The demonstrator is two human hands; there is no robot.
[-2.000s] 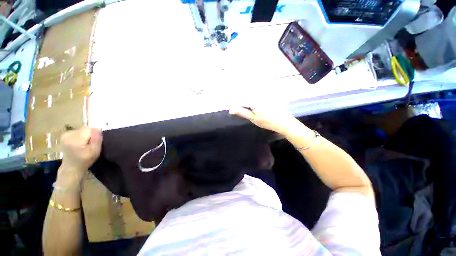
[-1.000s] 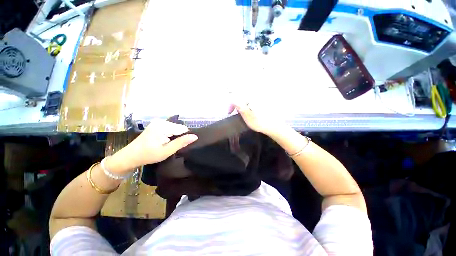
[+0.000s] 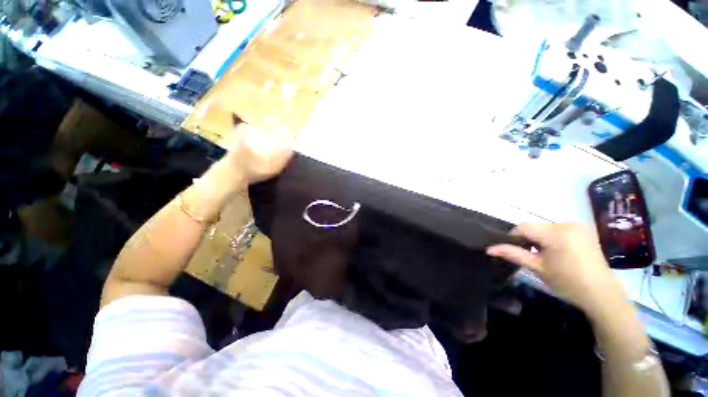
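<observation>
A dark garment (image 3: 388,264) with black and dark brown panels hangs at the front edge of the white table, over the lap. Its waistband (image 3: 404,203) is stretched nearly straight between my two hands. A thin white loop (image 3: 331,213) lies on the brown part, nearer my left side. My left hand (image 3: 262,151) is closed in a fist on the waistband's left end, over the cardboard's corner. My right hand (image 3: 551,252) grips the right end, thumb and fingers on the cloth; part of the grip is hidden by the cloth.
A white sewing machine head (image 3: 598,77) stands at the upper right. A phone (image 3: 621,219) in a dark red case lies beside my right hand. Taped cardboard (image 3: 310,46) covers the table's left part. A grey motor housing (image 3: 175,31) is at the upper left. More cardboard (image 3: 233,256) is below the table.
The view has turned and shifted. My hands have moved far apart, and the waistband, bunched a second ago, is now stretched out. The white loop shows again.
</observation>
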